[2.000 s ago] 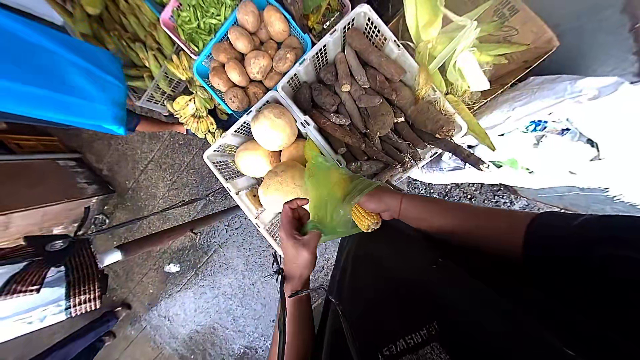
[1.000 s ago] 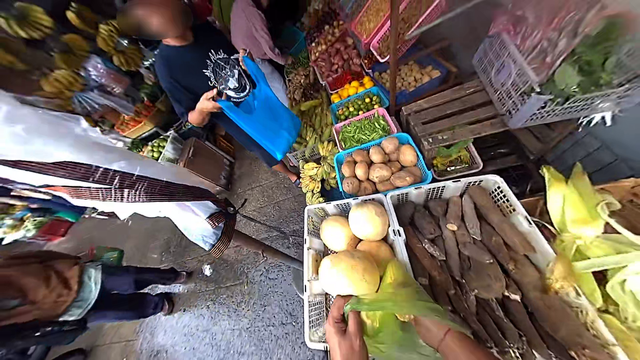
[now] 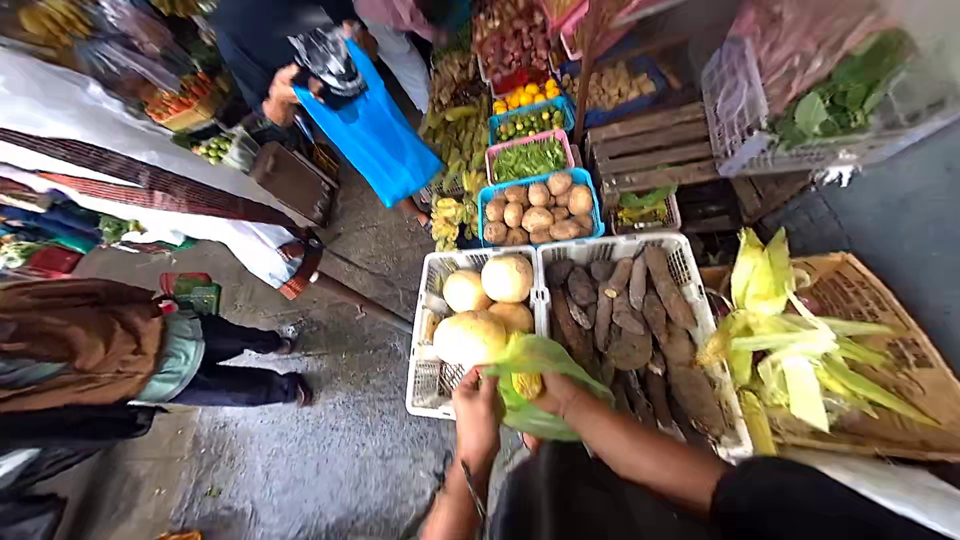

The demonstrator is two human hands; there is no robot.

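Observation:
My left hand (image 3: 478,401) pinches the edge of a thin green plastic bag (image 3: 555,420) between thumb and fingers. Partly inside the bag, my right hand (image 3: 559,394) is closed around an ear of corn (image 3: 526,384), whose yellow kernel end shows; the bag's film covers part of that hand. Both hands are over the near end of a white plastic crate (image 3: 417,375) with several large pale round tubers or fruits (image 3: 471,339). Beside it, under the right forearm, another white crate (image 3: 701,281) holds long brown cassava-like roots (image 3: 630,315).
A cardboard box (image 3: 892,300) with corn husks (image 3: 802,352) lies at the right. Beyond the crates are a blue basket of brown tubers (image 3: 600,214) and smaller baskets of produce. A person at upper left holds a blue bag (image 3: 375,135); another stands at left. A pole (image 3: 360,300) slants toward the crates.
My view has swung up to show more of the market. The corn's kernel end, at the bag's right side two seconds ago, now shows within the bag beside my left hand.

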